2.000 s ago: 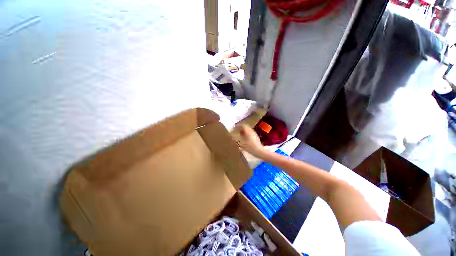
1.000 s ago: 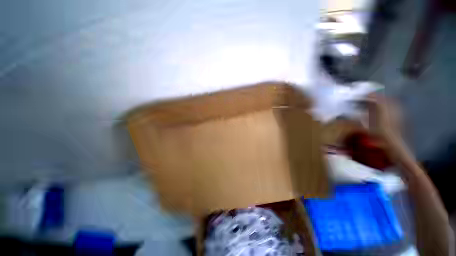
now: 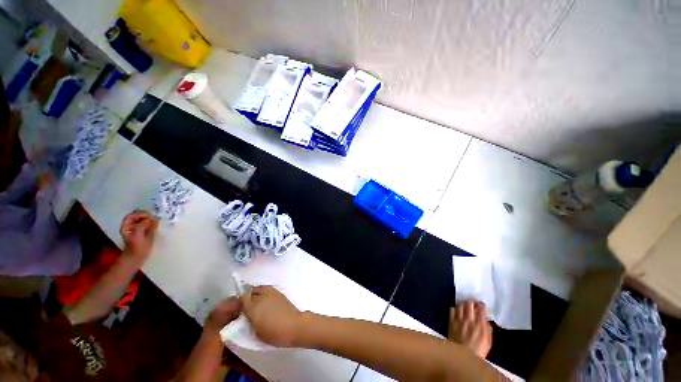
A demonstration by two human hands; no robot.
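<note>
My left hand point(image 3: 272, 317) reaches left across the bench, fingers closed on a white wipe point(image 3: 250, 337). Another person's hand touches the same wipe. My right hand point(image 3: 470, 328) lies at the lower edge of a second flat white wipe point(image 3: 502, 291) on the black strip, fingertips on it. Coiled white charging cables point(image 3: 260, 230) lie in a pile beyond my left hand. A smaller cable pile point(image 3: 172, 199) is farther left.
Blue blister tray point(image 3: 388, 207); retail boxes point(image 3: 321, 104) at the wall; greyish case point(image 3: 231, 169); white cylinder point(image 3: 201, 95); yellow container point(image 3: 166, 30); bottle with blue cap point(image 3: 601, 186). Open carton point(image 3: 650, 246) with cables point(image 3: 631, 339) at right. A person's hand point(image 3: 140, 235) is at left.
The view has swung left from the carton and blue stack to the bench. My right hand has moved from beyond the carton to the wipe. My left hand has come into view.
</note>
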